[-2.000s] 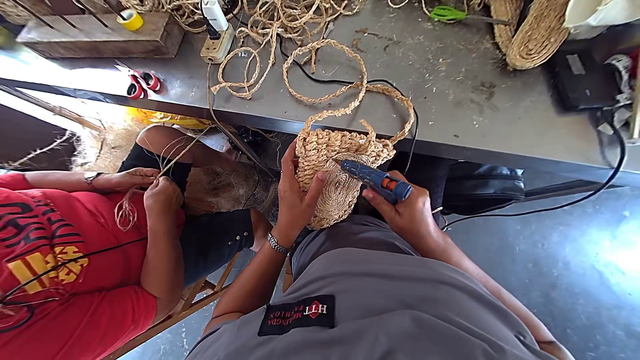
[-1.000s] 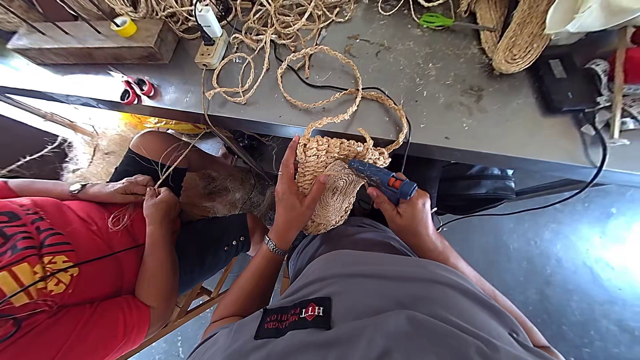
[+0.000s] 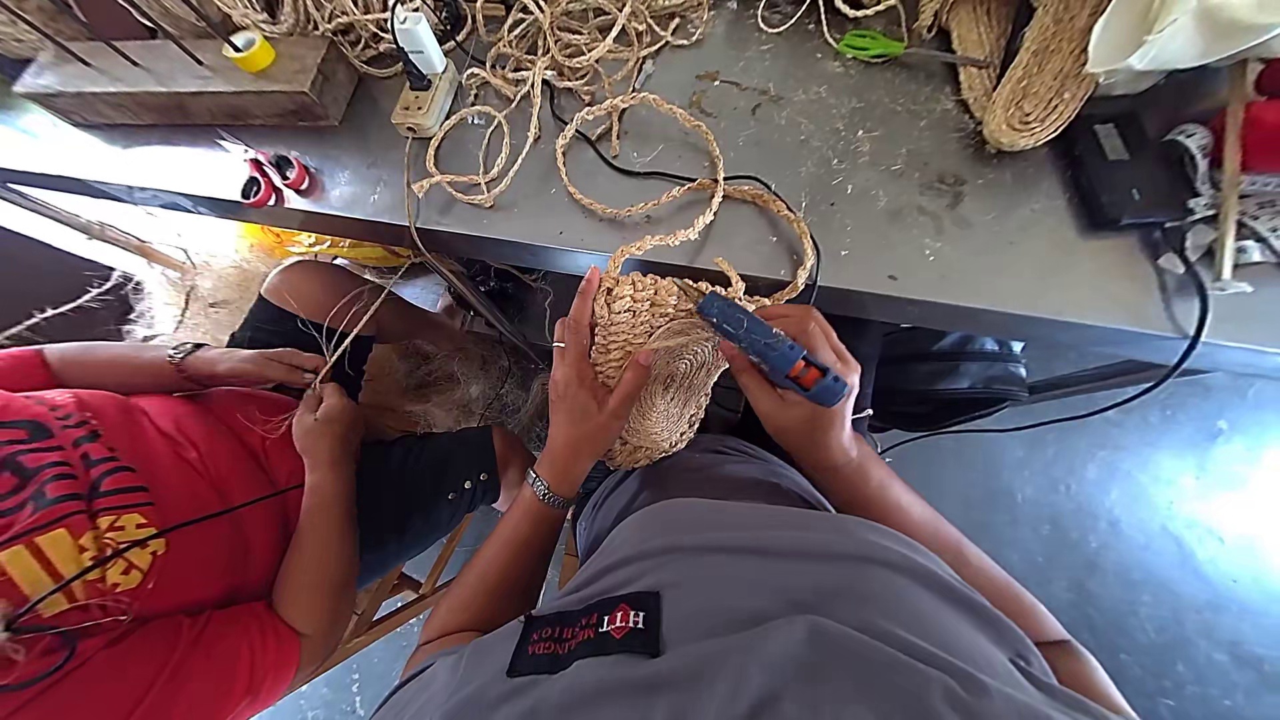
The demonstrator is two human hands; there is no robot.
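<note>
My left hand (image 3: 590,395) holds a slipper of braided natural fibre (image 3: 675,390) against the table's edge, fingers along its left side and thumb on its face. A coiled sole with an oval spiral shows in its lower part, and thick braid makes up the top. From there a long braided cord (image 3: 715,150) loops onto the table. My right hand (image 3: 800,385) grips a blue hot glue gun (image 3: 770,345) with an orange part at its rear. Its nozzle points up and left, at or just over the upper braid; contact cannot be told.
On the grey table (image 3: 880,190) lie heaped cords (image 3: 590,30), a power socket (image 3: 425,100), green-handled scissors (image 3: 870,44), red-handled scissors (image 3: 275,178), woven soles (image 3: 1040,75) and a black box (image 3: 1125,170) with a cable. A wooden block (image 3: 190,85) holds rods. At left, a co-worker's hands (image 3: 325,400) twist fibre strands.
The glue gun's nozzle has shifted a little along the upper braid. My left hand stays on the woven piece throughout.
</note>
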